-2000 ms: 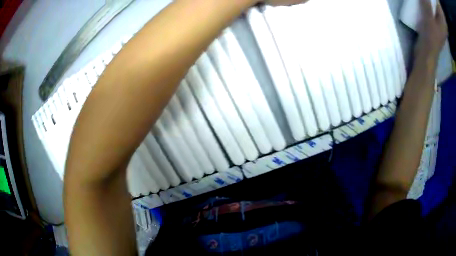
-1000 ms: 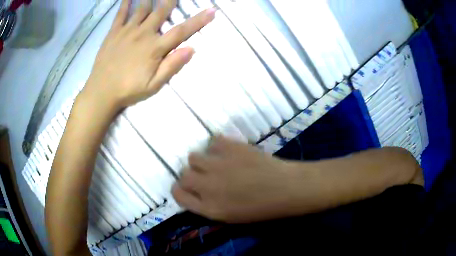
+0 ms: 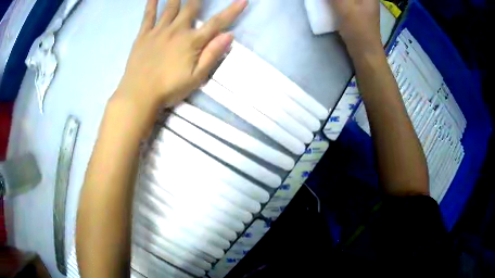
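Observation:
White rods [image 3: 244, 127] lie side by side across the bench, rounded ends towards the near edge, with gaps between a few of them. My left hand [image 3: 176, 51] lies spread, palm down, over the far ends of the rods, its fingertips near the top edge of the picture. My right hand [image 3: 355, 19] is at the top right, partly cut off, beyond the end of the row. It holds a white block [image 3: 321, 16], whose lower part shows beside the fingers.
3M strips [image 3: 296, 176] line the near edge. A steel ruler [image 3: 65, 190], a squat bottle [image 3: 23, 175] and a crumpled white cloth [image 3: 44, 65] are on the left. A blue bin [image 3: 434, 32] with white rods stands right.
The view has turned towards the right end of the row. My right hand has moved from the rods' near ends to the upper right. My left hand stays spread over the far ends.

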